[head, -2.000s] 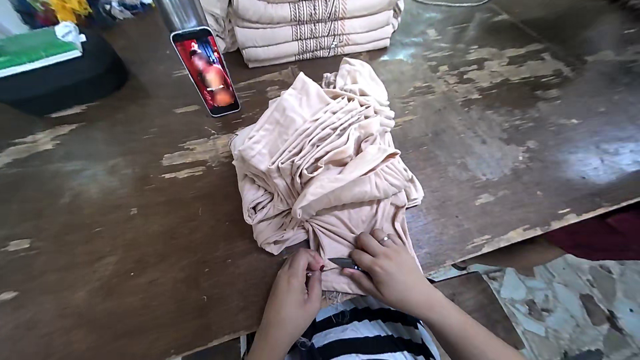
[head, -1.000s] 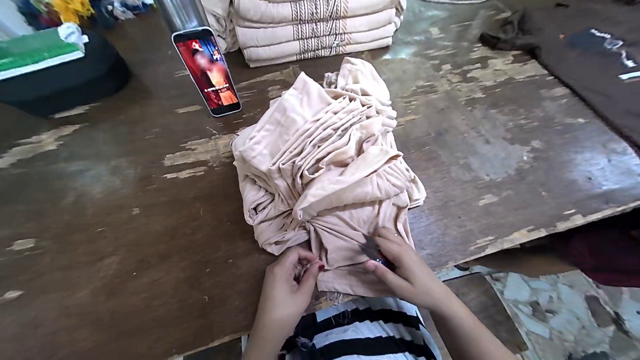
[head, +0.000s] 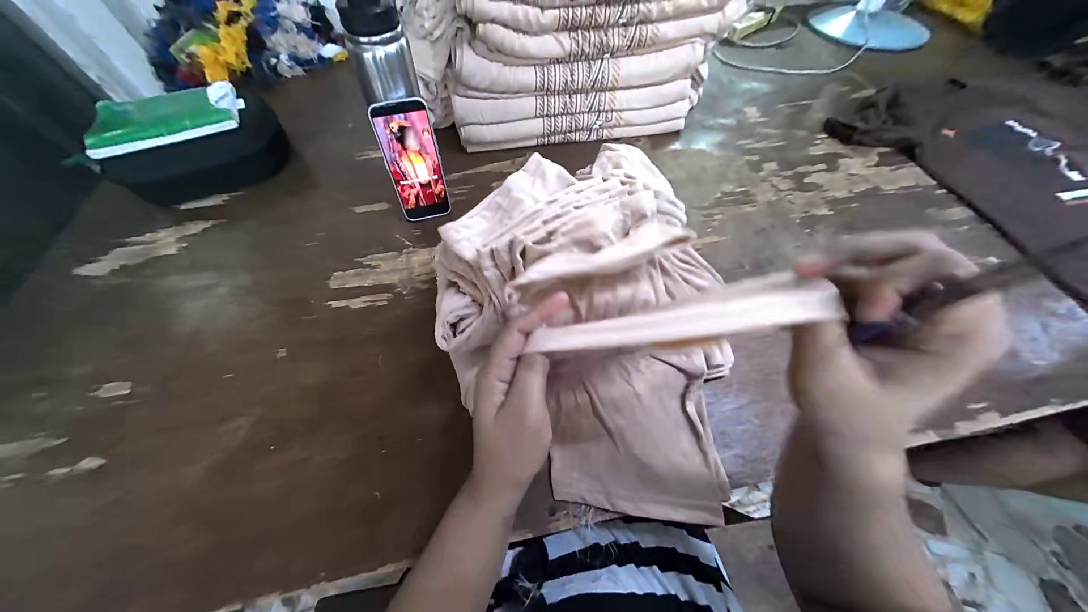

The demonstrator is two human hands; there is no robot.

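Note:
A heap of beige fabric garments (head: 586,229) lies crumpled on the table in front of me, one flat hemmed part (head: 637,442) hanging toward the near edge. My left hand (head: 518,382) pinches one end of a pale fabric strip (head: 680,323) stretched above the heap. My right hand (head: 892,323), raised at the right and blurred, grips the strip's other end. In the same right hand is a dark tool (head: 960,293), probably small scissors or thread snips; blur hides its exact shape.
A phone (head: 411,161) leans on a metal bottle (head: 382,64) behind the heap. Folded beige garments with patterned bands (head: 578,76) are stacked at the back. A dark garment (head: 1011,161) lies at the right, a black case (head: 195,153) at the left. Someone's arm (head: 994,463) shows at the lower right.
Both hands have lifted from the near edge of the fabric. The right hand has moved up and to the right, and the strip is now stretched between the hands.

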